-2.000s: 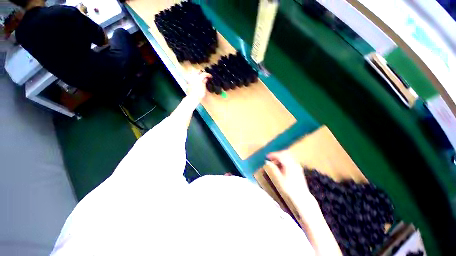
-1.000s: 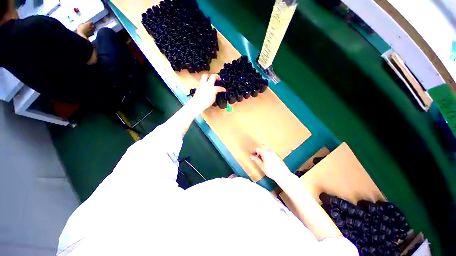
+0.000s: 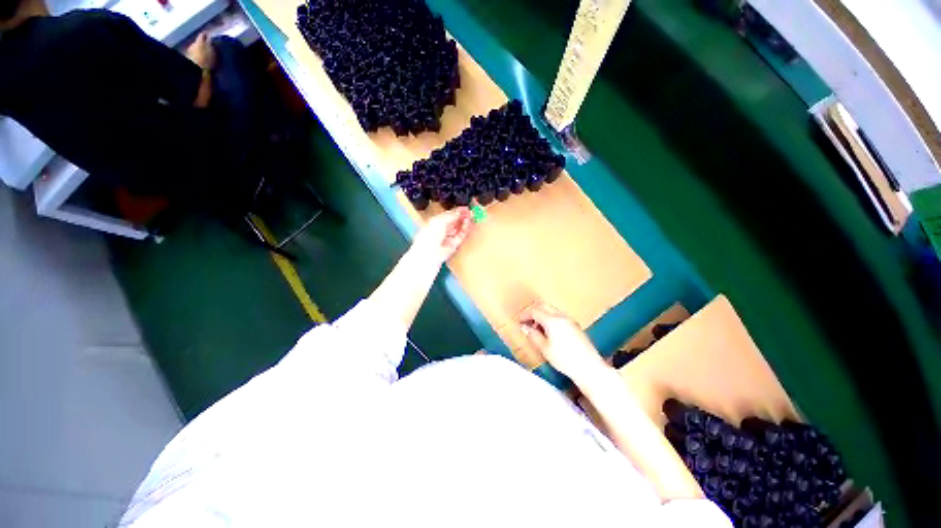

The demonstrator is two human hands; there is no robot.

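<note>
Black assembled pieces [image 3: 485, 160] stand in a tight group on the tan cardboard sheet [image 3: 578, 253], with a small green marker [image 3: 478, 213] at their near edge. My left hand [image 3: 448, 233] is at that near edge beside the marker, fingers curled; whether it holds anything is too small to tell. My right hand [image 3: 544, 328] is low over the near end of the sheet, fingertips together; I cannot tell whether something small is between them. Black barrels [image 3: 758, 464] are massed on another cardboard sheet [image 3: 712, 356] at the lower right.
A larger group of black pieces [image 3: 382, 67] stands further along the teal bench [image 3: 676, 289]. A yellow upright strip [image 3: 585, 67] rises at the bench's far edge. A person in dark clothing [image 3: 114, 98] sits at the upper left. A white-edged shelf [image 3: 887, 98] is at the right.
My left hand has moved from the left side of the smaller group to its near edge. That group now reaches further left. My right hand moved from the gap between sheets onto the left sheet.
</note>
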